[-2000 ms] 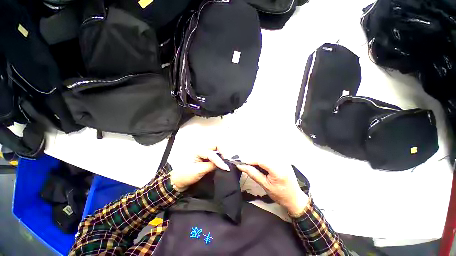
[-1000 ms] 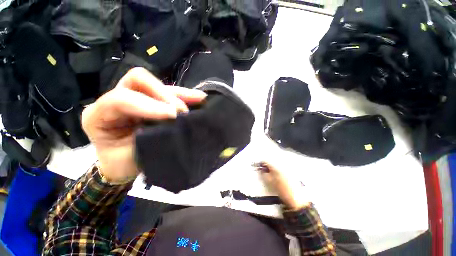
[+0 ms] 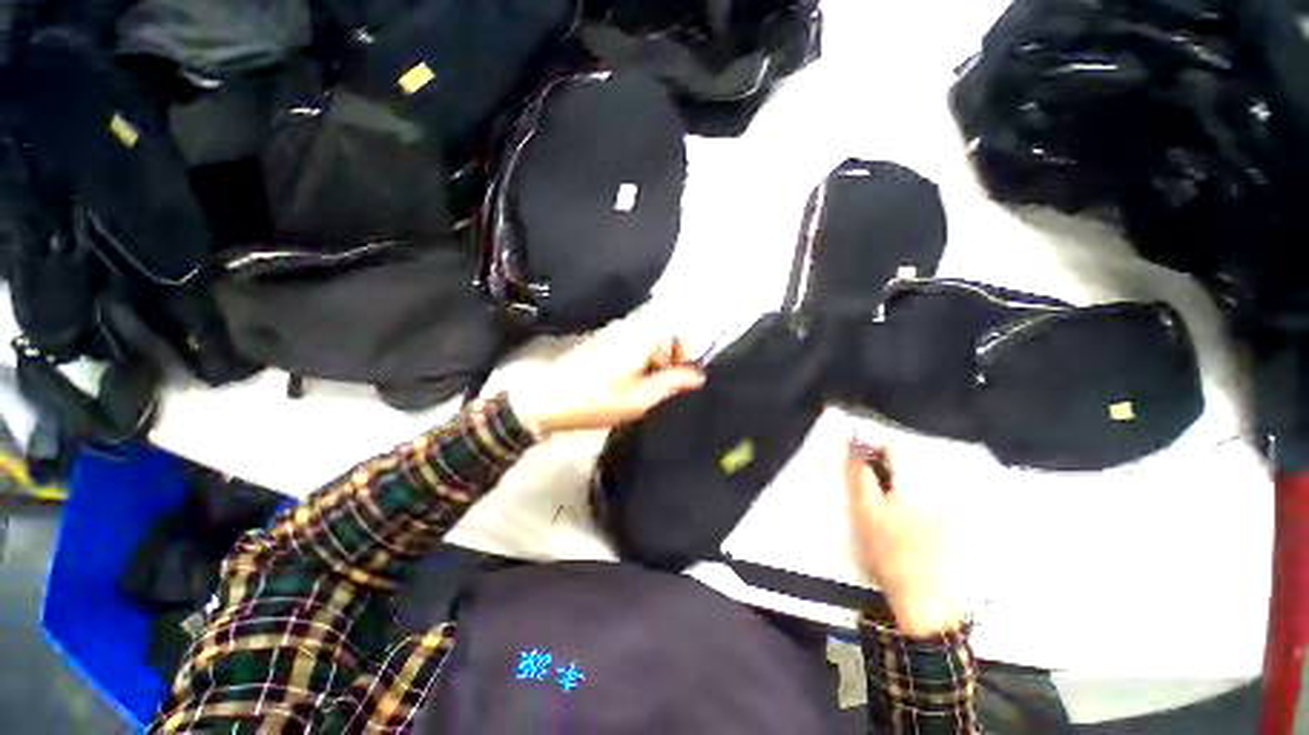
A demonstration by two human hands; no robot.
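A black rounded pouch (image 3: 704, 445) with a yellow label lies slantwise near the table's front edge, its upper end against other pouches. My left hand (image 3: 617, 388) is at its upper left edge, fingertips touching the cloth; whether they grip it is unclear. My right hand (image 3: 893, 539) is to the right of the pouch, apart from it, blurred. A small dark tool, apparently thread snips (image 3: 873, 462), shows at its fingers, mostly hidden.
Black pouches (image 3: 1098, 388) lie at right centre. A heap of black pieces (image 3: 1134, 129) is at upper right. A large oval bag panel (image 3: 596, 201) and bag bodies (image 3: 359, 316) fill the upper left. A blue bin (image 3: 94, 574) is lower left. A black strap (image 3: 804, 586) lies in front.
My hands worked together on a black piece at the lap; then my left hand lifted a pouch. The pouch is now lower and farther right, at the waiting pouches. My right hand moved right.
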